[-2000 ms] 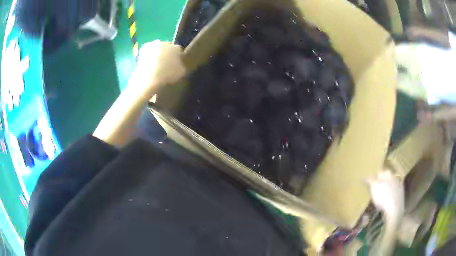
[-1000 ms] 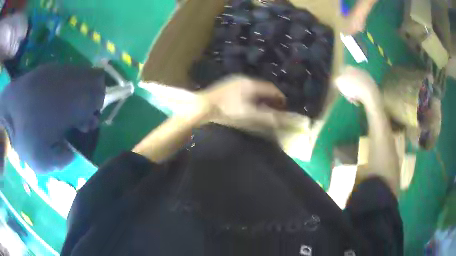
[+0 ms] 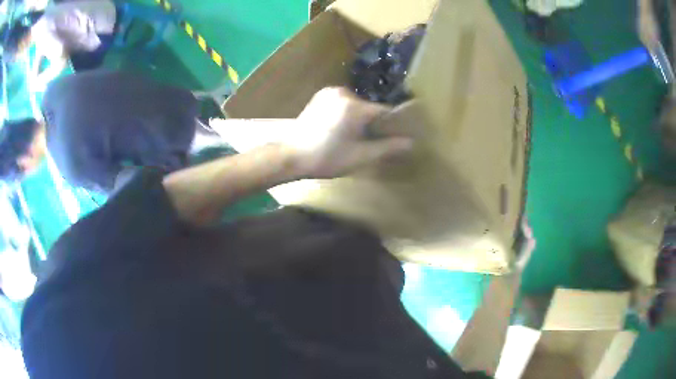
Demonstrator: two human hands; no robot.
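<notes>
A large open cardboard carton (image 3: 474, 126) is tilted in front of me, its printed right side turned towards me. A heap of black motor-like parts (image 3: 382, 70) shows inside at the far end; the carton wall hides the rest. My left hand (image 3: 345, 137) grips the carton's near top edge, fingers curled over it. My right hand (image 3: 525, 246) is at the carton's lower right corner, small and mostly hidden behind it, fingers against the side.
A person in dark clothing (image 3: 118, 129) is close on the left. A blue bracket-like piece (image 3: 582, 78) is on the green floor at upper right. An open empty carton (image 3: 585, 326) is at lower right, with another carton (image 3: 637, 233) at the right edge. Yellow-and-black tape crosses the floor.
The carton has tipped, so its right side rises into view and covers most of the black parts. My right hand has moved from beside the carton to its lower right corner.
</notes>
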